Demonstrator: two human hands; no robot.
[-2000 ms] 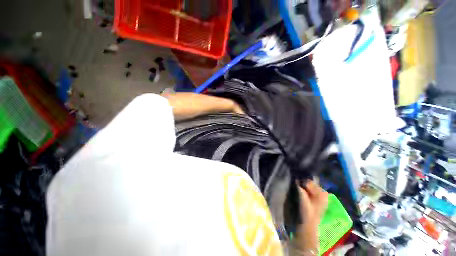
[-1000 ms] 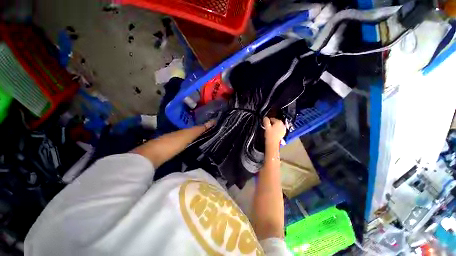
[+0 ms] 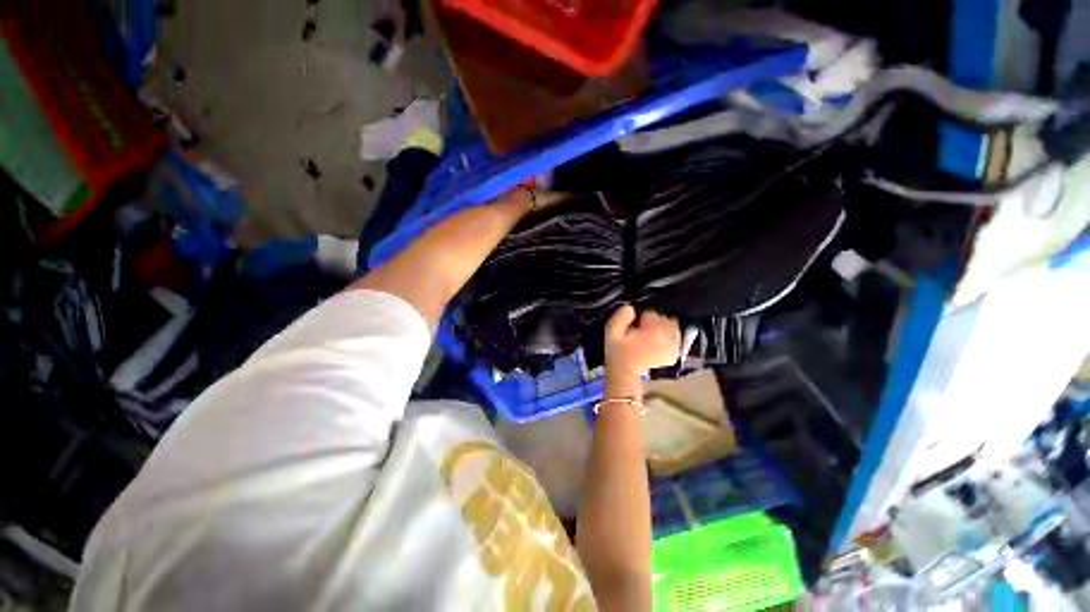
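Observation:
A thick bundle of black cut pieces with thin grey-white edges [image 3: 729,239], cinched at its waist, lies over a blue plastic crate [image 3: 526,392]. My right hand [image 3: 645,341] is closed on the bundle's near edge by the waist. My left hand [image 3: 536,197] reaches in at the bundle's far left side; its fingers are hidden by the fabric and crate area, so its grip cannot be told. The bundle hides most of the crate's inside.
A red basket [image 3: 574,26] stands beyond the crate. Another red basket [image 3: 90,120] is at the left. A green basket [image 3: 729,564] and a cardboard piece [image 3: 691,421] lie near my right arm. A blue-edged table [image 3: 956,347] stands at the right. Scraps litter the floor [image 3: 257,108].
Compared with a second ago, the bundle is spread wider across the crate and covers more of it. My left hand has moved up and forward; my right hand stays near the waist.

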